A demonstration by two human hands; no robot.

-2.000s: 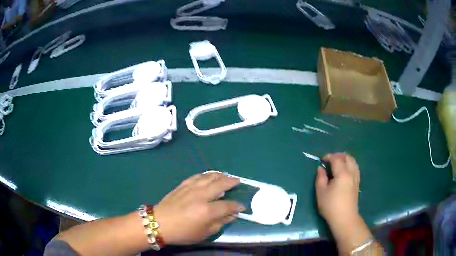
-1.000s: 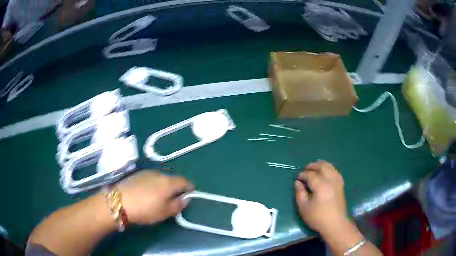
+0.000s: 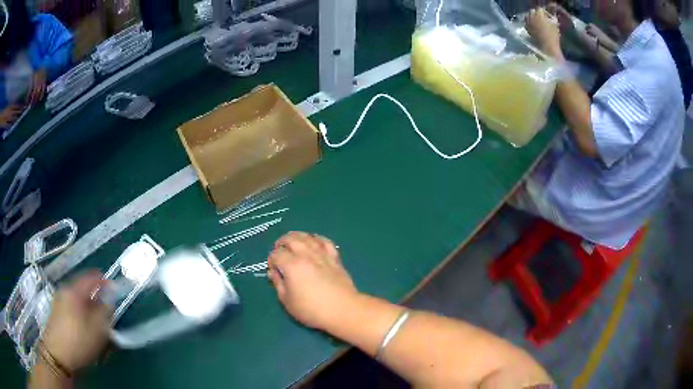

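A white plastic frame [image 3: 193, 285] with a round disc is held by its loop end in my left hand [image 3: 76, 323], blurred at the lower left. Another white frame [image 3: 140, 263] lies behind it on the green bench. My right hand [image 3: 309, 276] rests on the bench beside several thin silvery rods [image 3: 247, 232]; its fingertips are at the rod ends, and whether it grips one cannot be told. Stacked white frames [image 3: 26, 304] stand at the far left, partly hidden by my left hand.
An open brown carton [image 3: 254, 152] stands behind the rods. A white cord [image 3: 387, 97] curves right to a clear bag with yellow contents [image 3: 486, 83]. A metal post [image 3: 337, 53] rises behind. A person in a striped shirt [image 3: 627, 129] sits on a red stool [image 3: 532, 281]; another person in blue [image 3: 52, 45] is far left.
The view has swung right, so the bench things appear further left. My left hand has lifted the front frame off the bench. My right hand is now beside the rods.
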